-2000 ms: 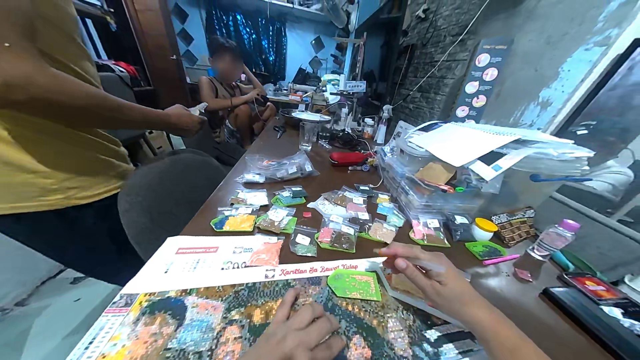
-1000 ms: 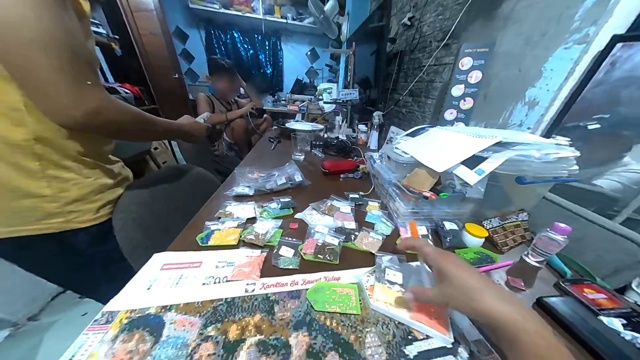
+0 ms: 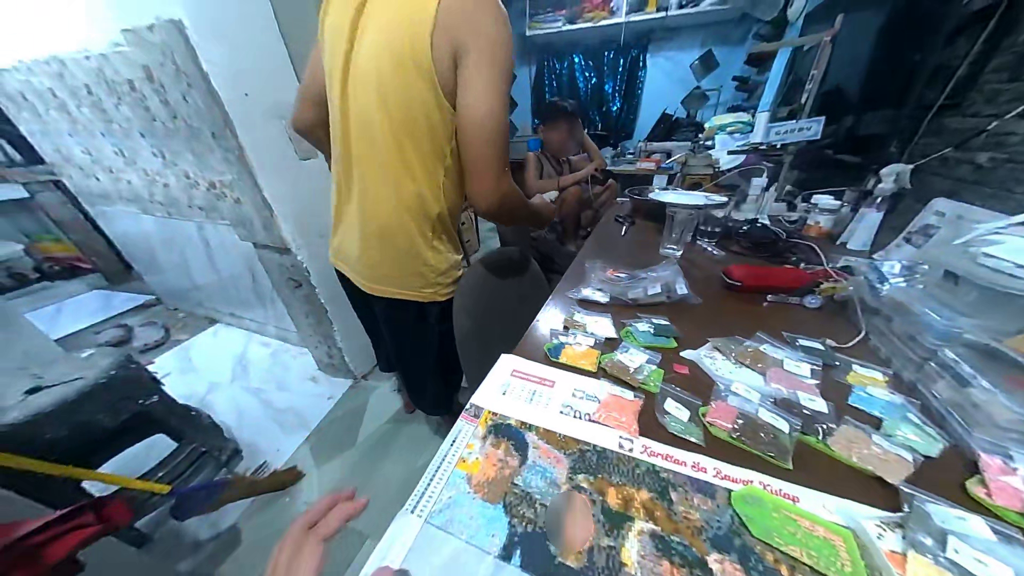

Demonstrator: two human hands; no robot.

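Note:
My left hand [image 3: 316, 534] is at the bottom edge, over the floor left of the table, its fingers apart and nothing seen in it. It is nearest to the left edge of a diamond painting canvas [image 3: 608, 512], partly covered with small coloured pieces. On the canvas's right part lies a green plastic tray [image 3: 800, 534] holding light orange beads. Beyond the printed top border, several zip bags of coloured beads [image 3: 752, 420] lie on green trays. A bag of salmon beads [image 3: 618, 412] rests on the border. My right hand cannot be made out.
A person in a yellow top [image 3: 392, 144] stands beside a dark chair [image 3: 496, 312]; another person [image 3: 564, 164] sits farther back. On the brown table [image 3: 552, 320] are a drinking glass [image 3: 679, 230], a red case [image 3: 768, 278] and clear plastic packaging [image 3: 936, 320]. A black stool [image 3: 120, 416] stands left.
The view has swung left. My right hand, earlier over the booklet and bags right of the green tray, is out of sight. The person in yellow has lowered their arm.

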